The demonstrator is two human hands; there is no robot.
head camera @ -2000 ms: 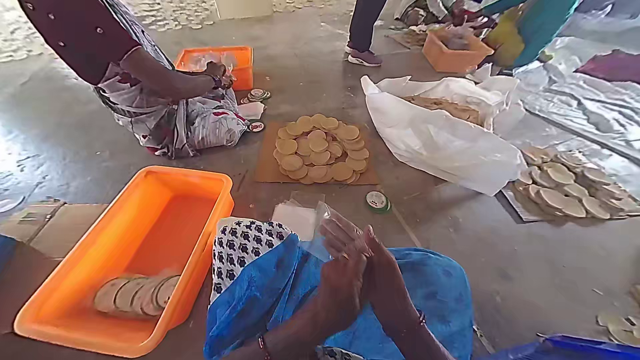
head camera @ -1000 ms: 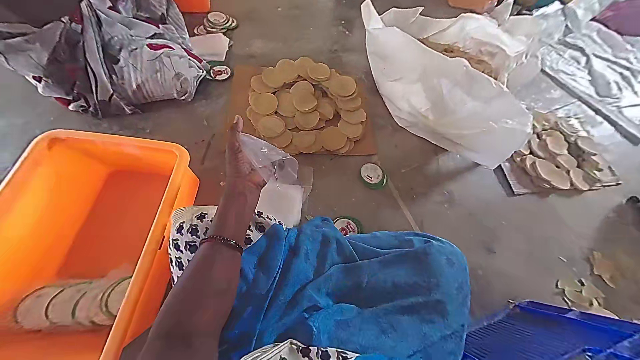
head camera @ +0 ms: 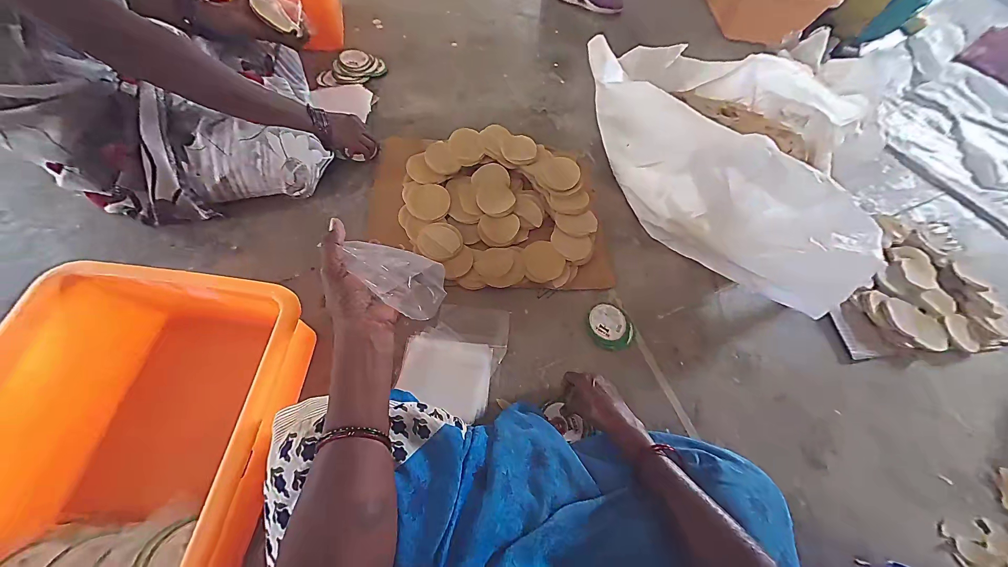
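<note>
A clear plastic bag (head camera: 398,276) is held in my left hand (head camera: 354,287), thumb up, left of the cardboard sheet. My right hand (head camera: 602,402) reaches down to round printed labels (head camera: 565,421) by my blue-clothed knee; its fingertips are partly hidden, so its grip is unclear. Flat clear bags (head camera: 449,366) lie between the hands. Beyond them, thin round tan discs (head camera: 496,256) are heaped in rings on the cardboard sheet (head camera: 594,272). A stack of round green-edged labels (head camera: 609,324) sits on the floor in front of the sheet.
At left stands an orange plastic tub (head camera: 276,303) with packed discs at its near end. A co-worker's hand (head camera: 350,135) touches the floor beside the cardboard, near more round labels (head camera: 354,64). A white sack (head camera: 724,189) and another disc pile (head camera: 917,303) lie to the right.
My hands, together two seconds ago, are now apart. The left holds the bag out to the left; the right, out of view one second ago, is at the labels by my knee. The co-worker's arm has come into view.
</note>
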